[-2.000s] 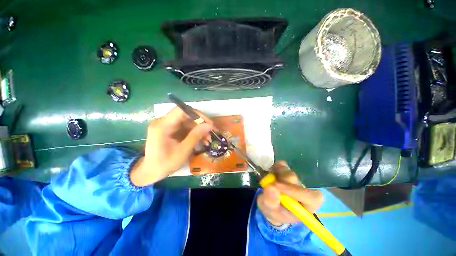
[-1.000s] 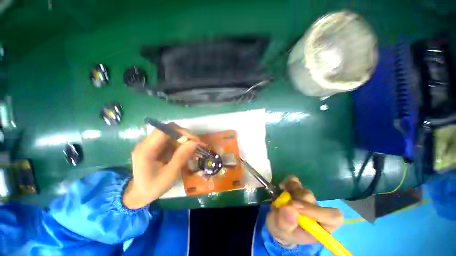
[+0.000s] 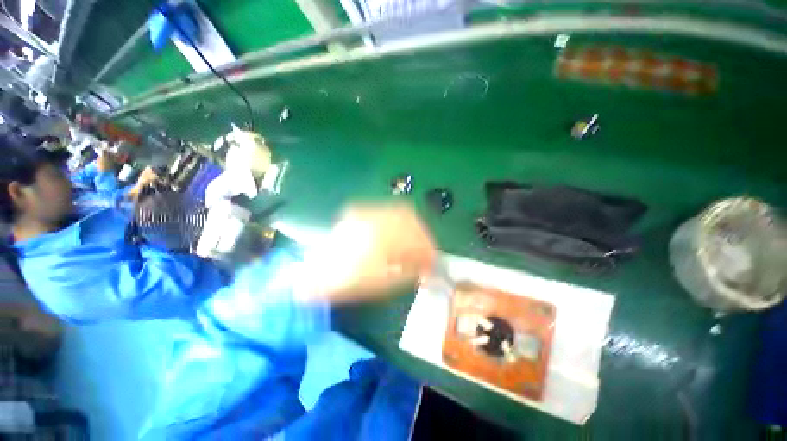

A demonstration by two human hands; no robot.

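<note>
My left hand (image 3: 384, 254) is blurred above the bench, just left of the white backing sheet (image 3: 587, 344). I cannot tell whether it holds the tweezers or a round board. The orange-brown soldering fixture (image 3: 531, 379) lies on the sheet. Its round centre (image 3: 494, 336) looks dark, with pale metal pieces beside it; whether a board sits there is unclear. My right hand and the soldering iron are not in view.
A black fan (image 3: 561, 220) stands behind the fixture, and a round pale tin (image 3: 733, 254) is at the right. Small round parts (image 3: 440, 201) lie left of the fan. A blue-clothed person (image 3: 95, 258) sits at the left. An orange-red strip (image 3: 637, 71) lies at the back.
The view has swung left, bringing the neighbouring person into sight. My left hand has left the fixture and moved left. My right hand and the iron have gone out of view.
</note>
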